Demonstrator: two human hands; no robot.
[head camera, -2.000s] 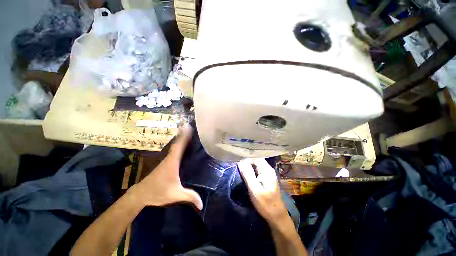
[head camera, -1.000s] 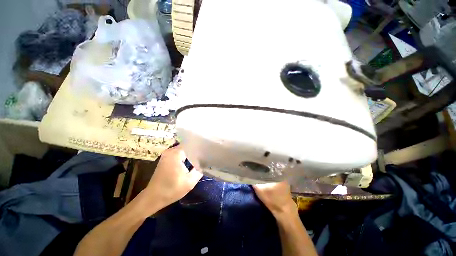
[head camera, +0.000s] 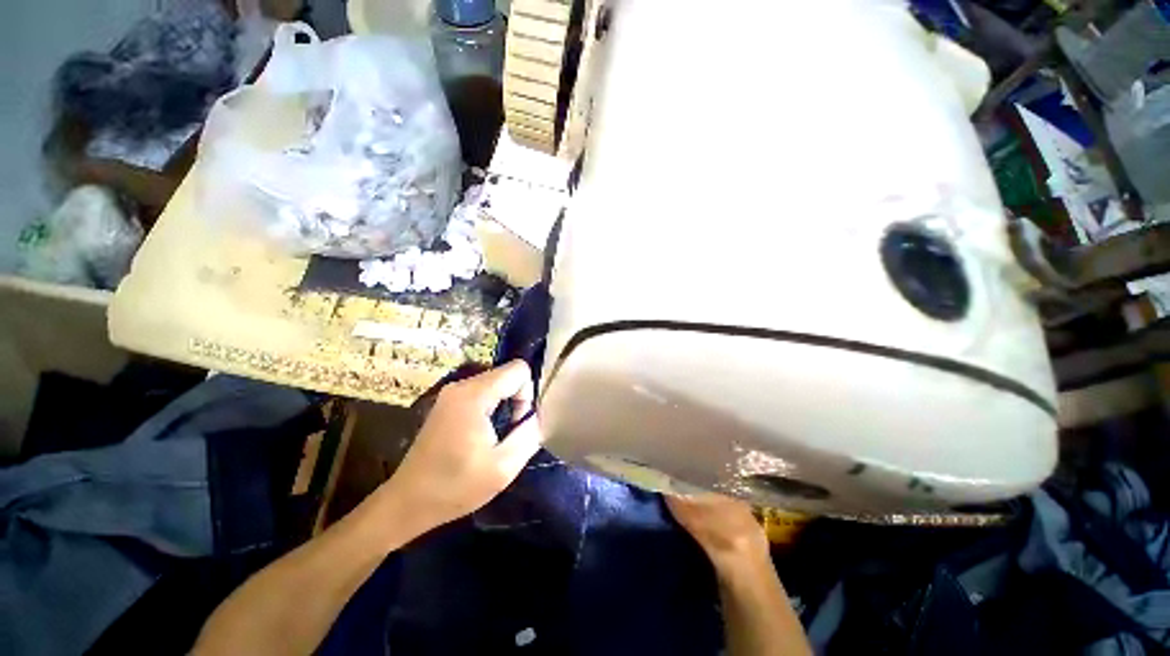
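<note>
The cream-white sewing machine head fills the centre and right and hides the needle area. A dark navy denim garment hangs from under it towards me, with a pale stitch line and a small white bit on it. My left hand is at the head's left lower edge, its thumb and fingers pinching a fold of the denim. My right hand reaches under the head's front edge; its fingers are hidden. Bright light shows on the cloth between the hands.
A translucent bag of small pieces stands on the cream table, with loose white pieces beside it. A blue-capped bottle is behind. Denim piles lie at left and right.
My left hand has gone from spread open to pinching the cloth. My right hand has gone further out of sight under the head. The view has shifted, so the head looks larger and lower.
</note>
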